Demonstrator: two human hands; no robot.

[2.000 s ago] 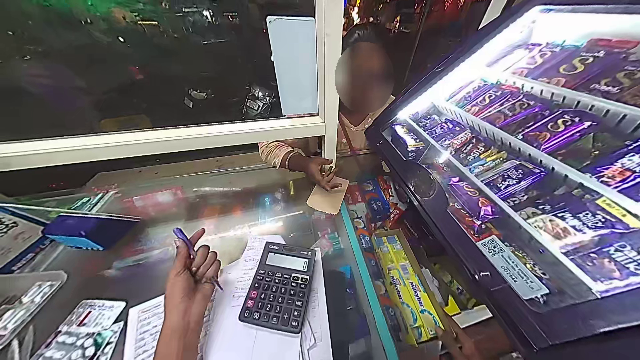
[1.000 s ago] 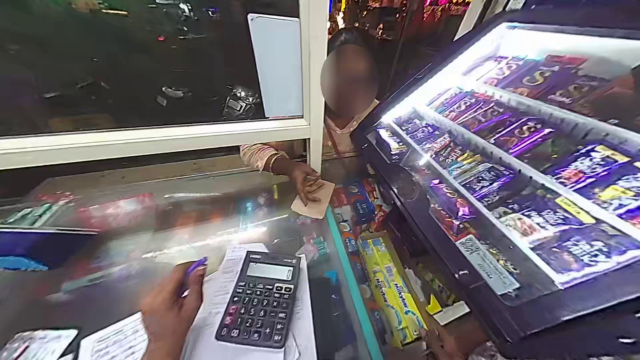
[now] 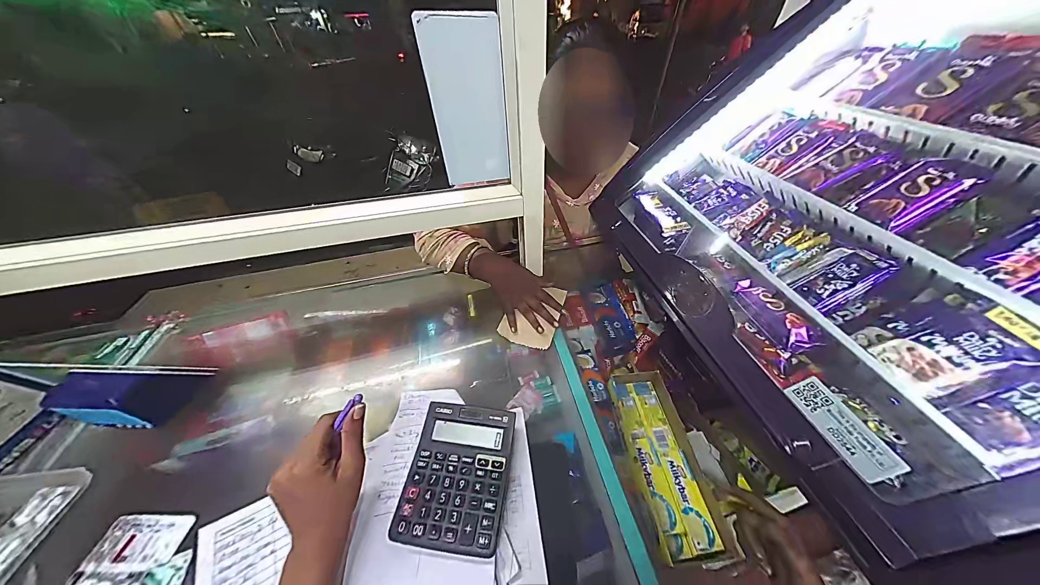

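Observation:
My left hand grips a purple pen upright between thumb and fingers, above the counter. Right of it, a black Casio calculator lies on white papers, some with handwriting. A lined, written sheet is partly behind my left wrist. My right hand, dark and blurred, is low at the right beside a yellow Milkybar box; whether it holds anything is unclear. Across the counter, another person's hand rests spread on a piece of brown paper or card.
A lit chocolate display case slants along the right side. The glass counter's teal edge runs beside shelved packets. A white window frame stands at the back. A blue box and blister packs are at left.
The other person's fingers, bunched at the brown paper earlier, now lie spread across it. My left hand still has the pen, and my right hand stays low by the Milkybar box.

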